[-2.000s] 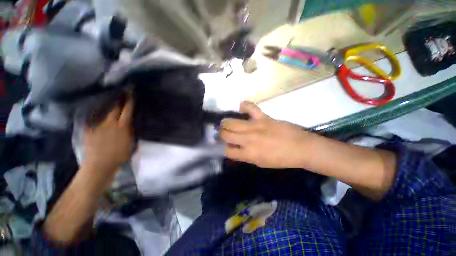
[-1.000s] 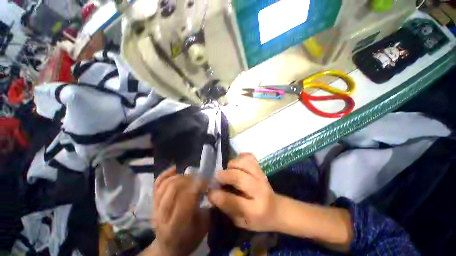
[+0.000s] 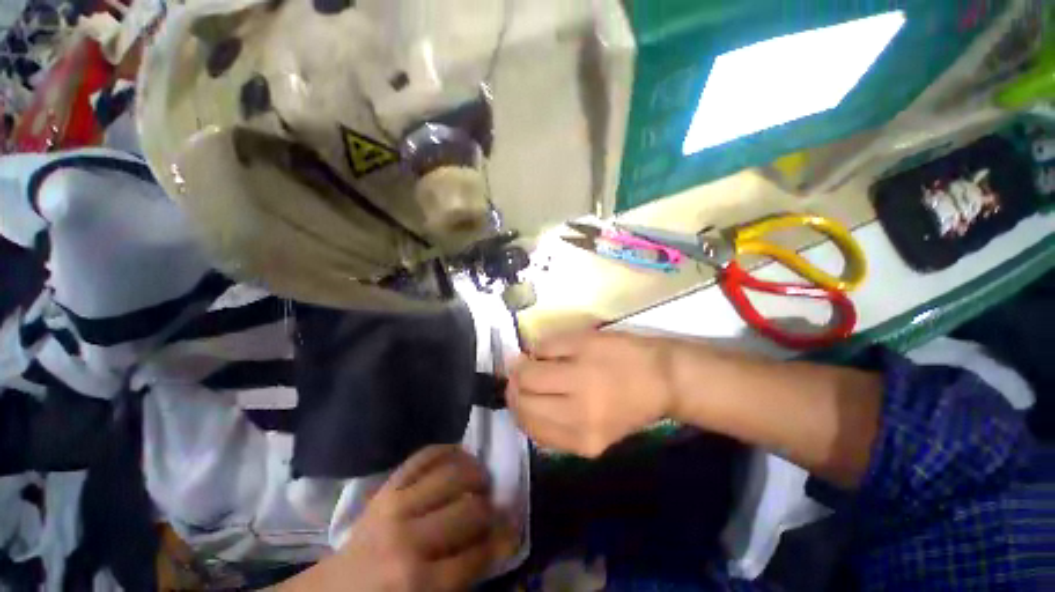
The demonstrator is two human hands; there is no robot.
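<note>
A white garment piece with black stripes and a dark panel [image 3: 382, 387] lies under the head of the cream sewing machine [image 3: 521, 104]. Its white edge runs from the presser foot [image 3: 500, 264] towards me. My left hand [image 3: 434, 520] is on the lower part of the cloth, fingers curled on the white edge. My right hand [image 3: 590, 387] pinches the cloth's right edge at a short black stripe, just below the presser foot. The fingertips of both hands are partly hidden. The needle tip cannot be made out.
Shears with yellow and red handles [image 3: 798, 330] lie right of the needle, with pink and blue snips [image 3: 642, 249] at their blades. A dark case with a pale figure [image 3: 960, 202] lies farther right. A green panel with a bright screen [image 3: 792, 81] is above. Striped cloth [image 3: 104, 243] heaps at left.
The view has moved closer to the machine head. My hands have moved apart: the right is nearer the presser foot, the left lower on the cloth. The dark panel lies flatter.
</note>
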